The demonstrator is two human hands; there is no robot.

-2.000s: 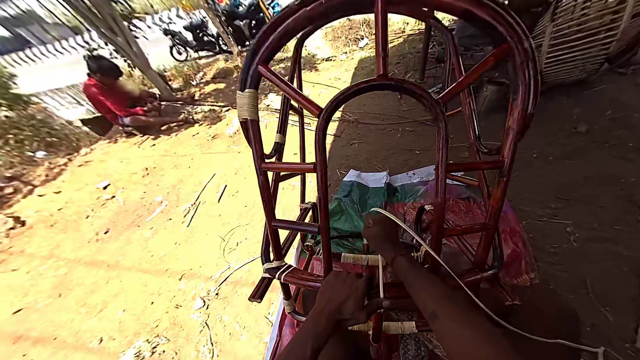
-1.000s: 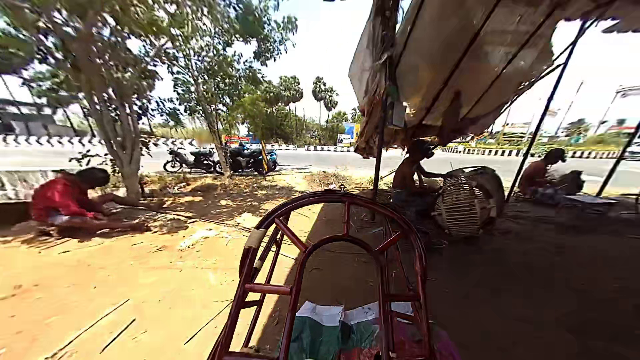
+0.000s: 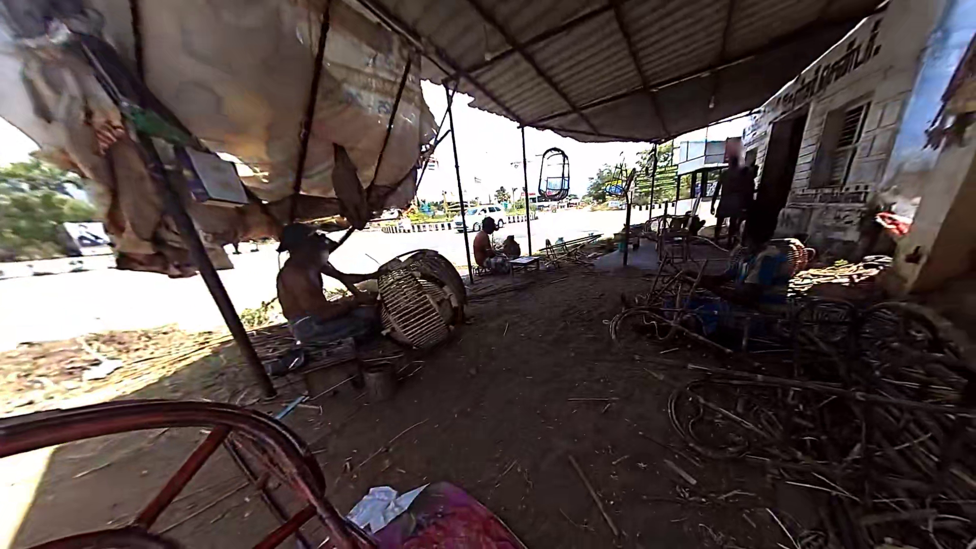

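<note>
Neither of my hands shows in the head view now, so what they hold or touch is hidden. At the lower left, the curved upper part of a dark red cane chair frame (image 3: 179, 473) rises into view, its lower part cut off by the bottom edge. Beside it, at the bottom centre, lies a red and purple cloth (image 3: 450, 522) with a crumpled white piece (image 3: 383, 506) at its left.
A person (image 3: 309, 293) sits at a large round woven cane piece (image 3: 423, 301), left of centre. Metal posts (image 3: 206, 267) hold up the roof. Another person (image 3: 762, 267) sits at the right, behind heaped cane strips (image 3: 831, 427). Farther off, one person (image 3: 736, 187) stands.
The view has swung up and far to the right. My hands, seen two seconds ago at the chair frame with a pale cane strip, are out of view.
</note>
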